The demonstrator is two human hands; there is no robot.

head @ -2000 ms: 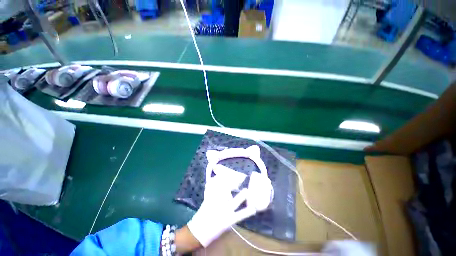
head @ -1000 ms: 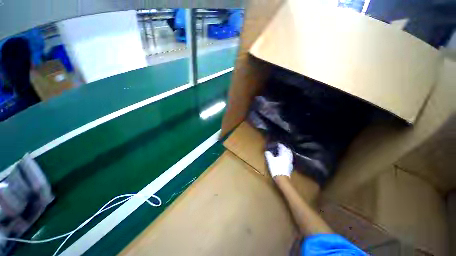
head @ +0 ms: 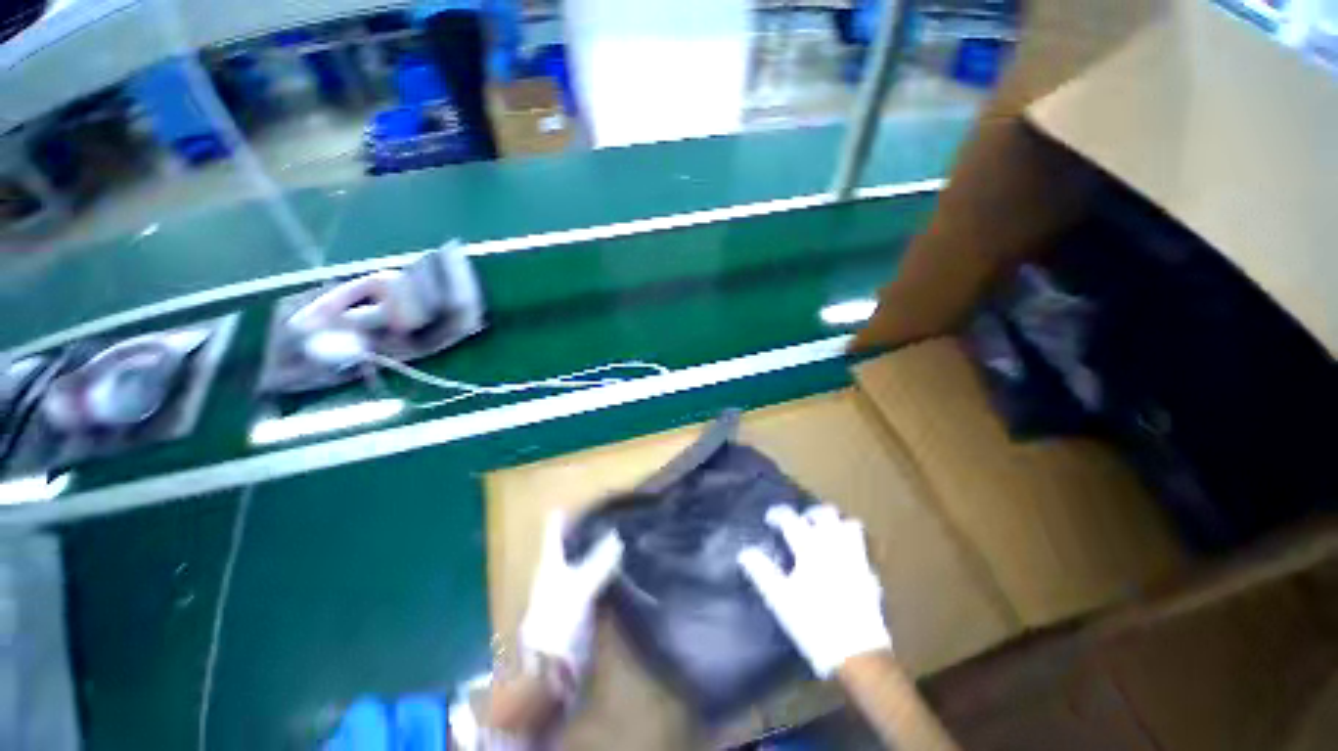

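A dark bubble bag [head: 712, 572] lies over the cardboard sheet, skewed, with its upper corner raised; it is partly blurred. My left hand [head: 569, 594], in a white glove, holds the bag's left edge. My right hand [head: 825, 584], also gloved, is on the bag's right side with its fingers curled on the film; the fingertip contact is blurred. No headset shows on this bag.
The cardboard sheet [head: 543, 492] is beneath. An open carton [head: 939, 220] with stacked dark bags [head: 1049, 352] stands right. Cat-ear headsets [head: 360, 316] on dark bags lie on the belt at left, the nearer one with a white cable [head: 514, 387]. A whitish plastic bag [head: 33, 646] is far left.
The view has swung back left from the carton. My right hand has left the carton's dark bags, and both hands are now at a bag on the cardboard. The earlier bench headset is gone from there.
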